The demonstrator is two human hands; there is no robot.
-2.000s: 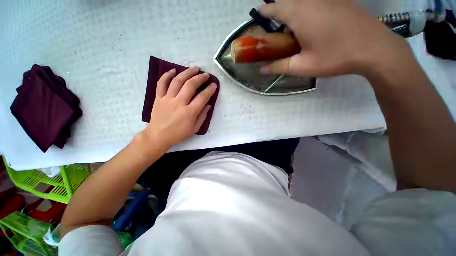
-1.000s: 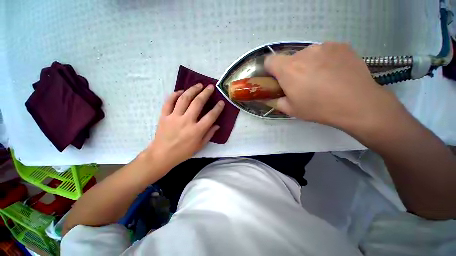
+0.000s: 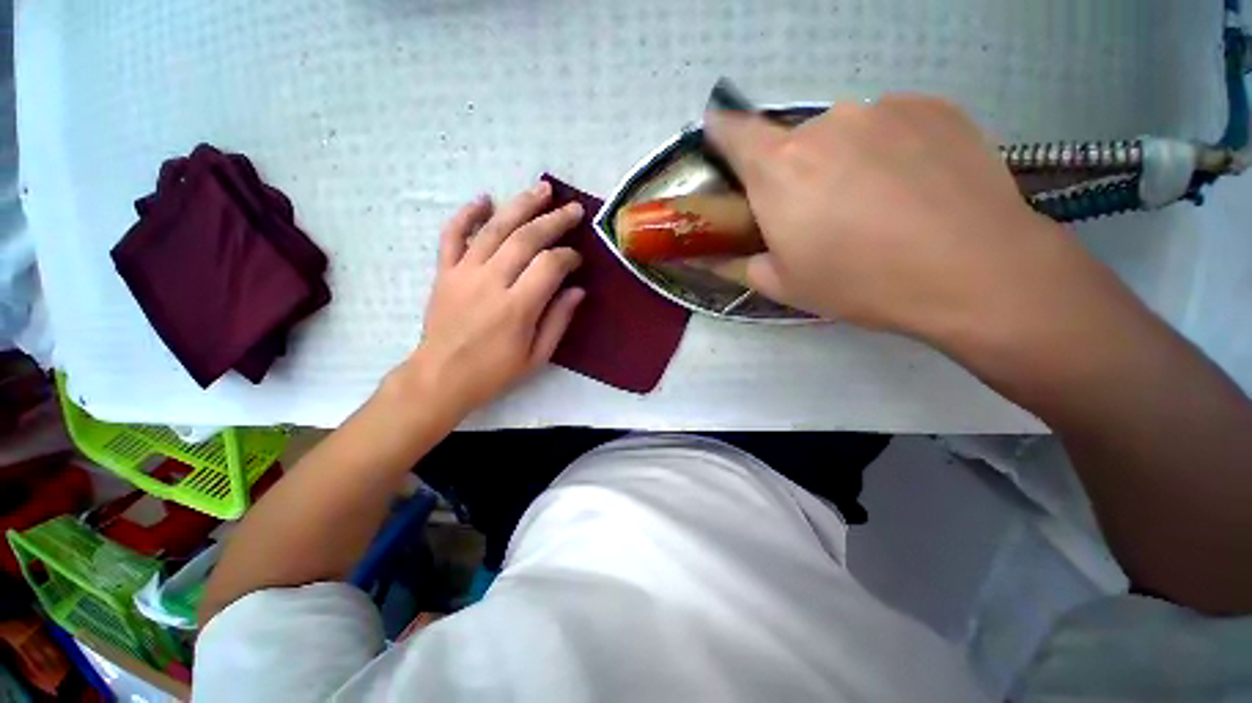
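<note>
A maroon pocket piece (image 3: 625, 330) lies flat and turned at an angle near the table's front edge. My left hand (image 3: 501, 289) rests on its left side, fingers spread, palm down. The steam iron (image 3: 687, 179) stands right of it, its pointed tip and front rim over the piece's upper right edge. My right hand (image 3: 879, 206) is closed round the iron's orange-brown handle (image 3: 680, 228), whose front end shows. The piece's part under the iron and under my fingers is hidden. A stack of maroon pockets (image 3: 220, 275) lies at the left, slightly fanned.
White cloth covers the table (image 3: 412, 96). The spring-wrapped hose and cord (image 3: 1078, 158) run from the iron's back to the right edge. Green plastic baskets (image 3: 179, 460) are below the table at the lower left. My body is close to the front edge.
The iron has moved left from its earlier place onto the pocket piece's edge. The piece is turned more at an angle, and my left hand now lies further to its left side. The view has shifted.
</note>
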